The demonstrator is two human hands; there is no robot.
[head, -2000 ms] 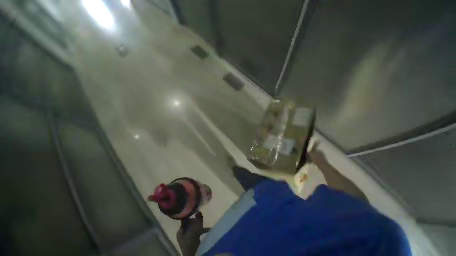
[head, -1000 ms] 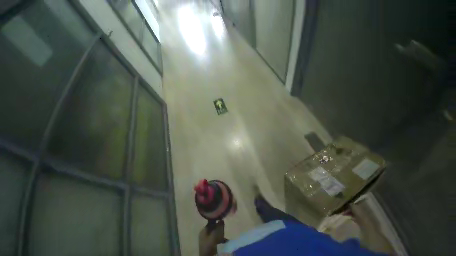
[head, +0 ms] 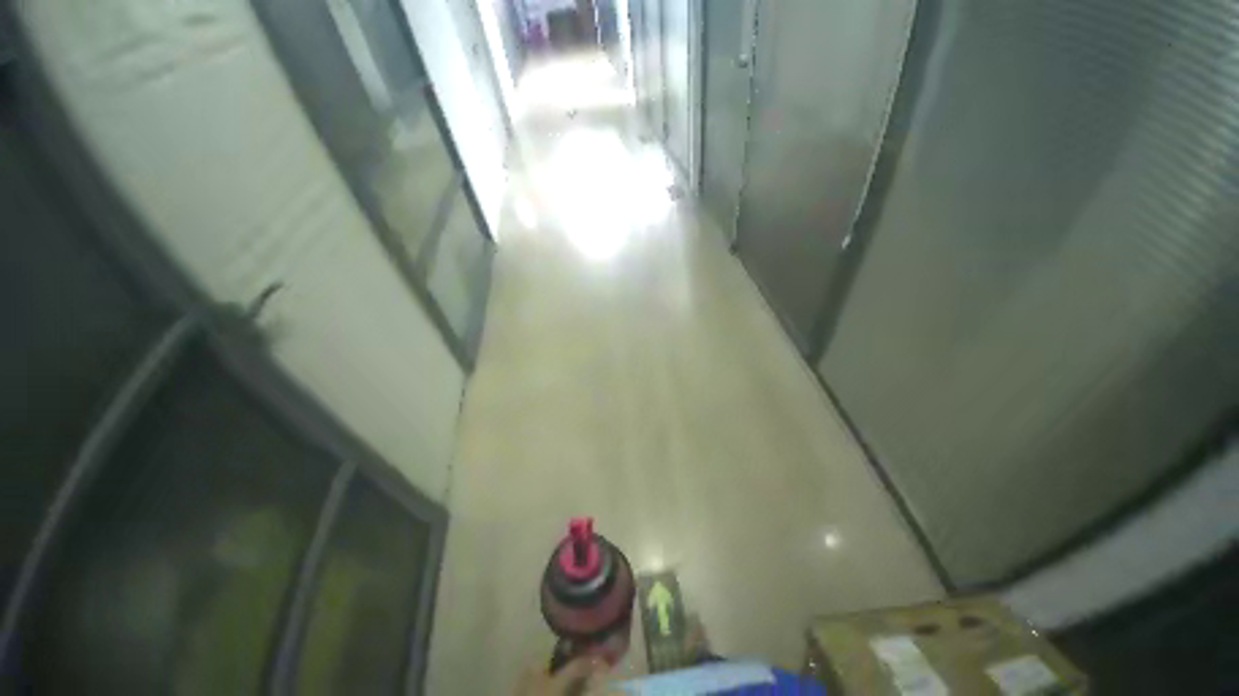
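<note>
A water bottle [head: 587, 596] with a pink spout cap, a black collar and a pink-red body is upright at the bottom centre. My left hand [head: 582, 676] is closed around its lower part and is cut off by the bottom edge. A brown cardboard carton [head: 938, 653] with white labels on top is at the bottom right, also cut off by the edge. My right hand is not in the picture.
A shiny pale corridor floor [head: 612, 408] runs forward to a bright far end. Dark-framed glass [head: 177, 530] and a white wall [head: 245, 190] stand at left, grey panels [head: 1033, 313] close at right. A green arrow sign [head: 662, 605] is on the floor.
The view has moved forward along the corridor and tilted up. The floor sign is now beside the bottle. The bottle and carton sit lower in the picture, and my right hand has left it.
</note>
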